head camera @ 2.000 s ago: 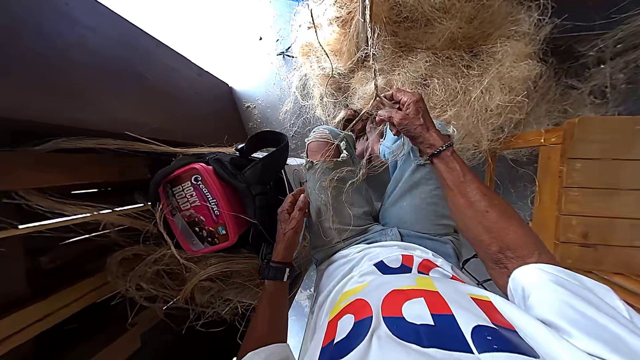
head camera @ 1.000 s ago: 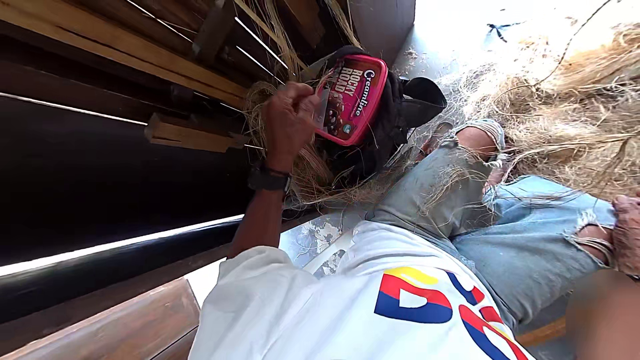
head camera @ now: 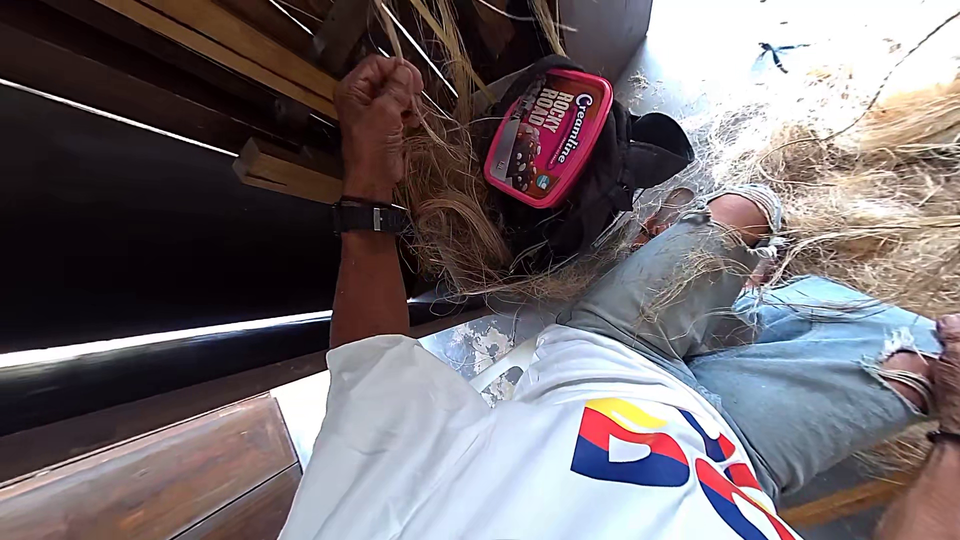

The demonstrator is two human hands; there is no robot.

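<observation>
My left hand (head camera: 377, 97), with a dark watch at its wrist, is raised at the upper left. Its fingers are closed on a thin strand of pale plant fibre (head camera: 391, 34) that runs upward. Below and to the right of it, more long tan fibres (head camera: 461, 225) hang in a tangle beside a black bag. My right hand (head camera: 949, 371) lies by the torn knee of my jeans at the right edge; most of it is cut off, so its fingers cannot be made out. Beyond my knees spreads a big heap of loose fibre (head camera: 862, 202).
A pink ice-cream tub (head camera: 551, 139) lies on the black bag (head camera: 630, 161). Dark wooden beams (head camera: 289, 172) are at the upper left, and a brown wooden surface (head camera: 150, 472) is at the lower left. Loose fibres lie on my jeans (head camera: 810, 360).
My left hand has gone from beside my leg up past the tub to the fibres near the beams. My right hand has left the fibre heap for my knee. The view has swung left.
</observation>
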